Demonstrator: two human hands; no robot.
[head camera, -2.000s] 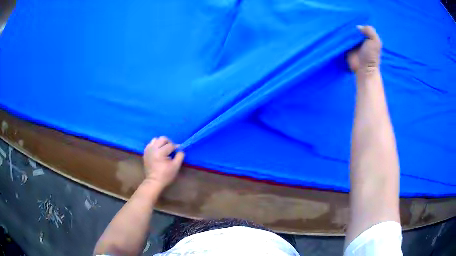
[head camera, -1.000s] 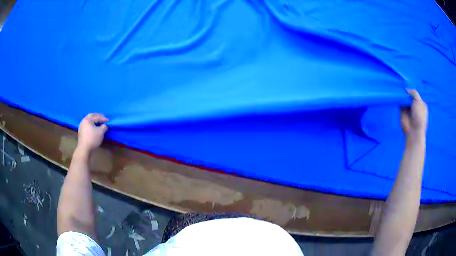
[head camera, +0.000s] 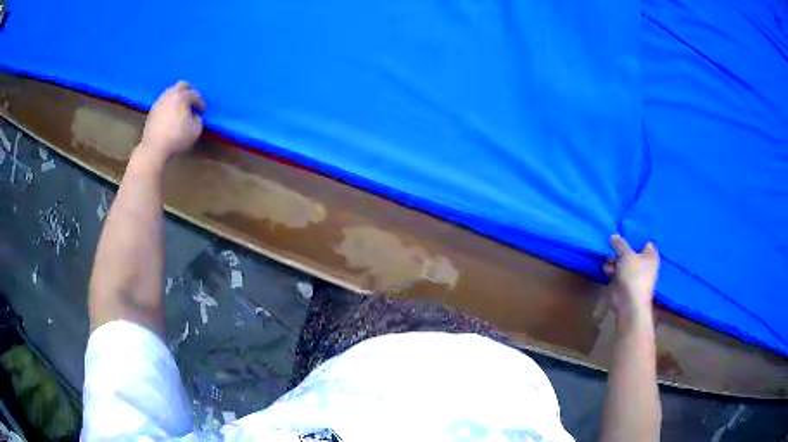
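The bright blue fabric ply (head camera: 415, 112) lies over the blue stack, with its near edge running along the stack's edge. My left hand (head camera: 174, 119) pinches the cloth edge at the left. My right hand (head camera: 633, 269) pinches the cloth edge at the right, near the table's front, and folds fan out from its fingers. Between my hands the ply's edge runs nearly straight along the stack. A dark red line shows under the cloth beside my left hand. The fingertips of both hands are partly hidden at the cloth.
The worn brown table (head camera: 380, 220) shows as a strip in front of the cloth, its front edge close to my body. The grey floor (head camera: 251, 319) below is littered with scraps. Wrinkled blue cloth lies to the right of my right hand.
My right hand has come down and towards me with the cloth edge, closing the raised gap over the stack. My left hand still holds the edge. The view has shifted and tilted.
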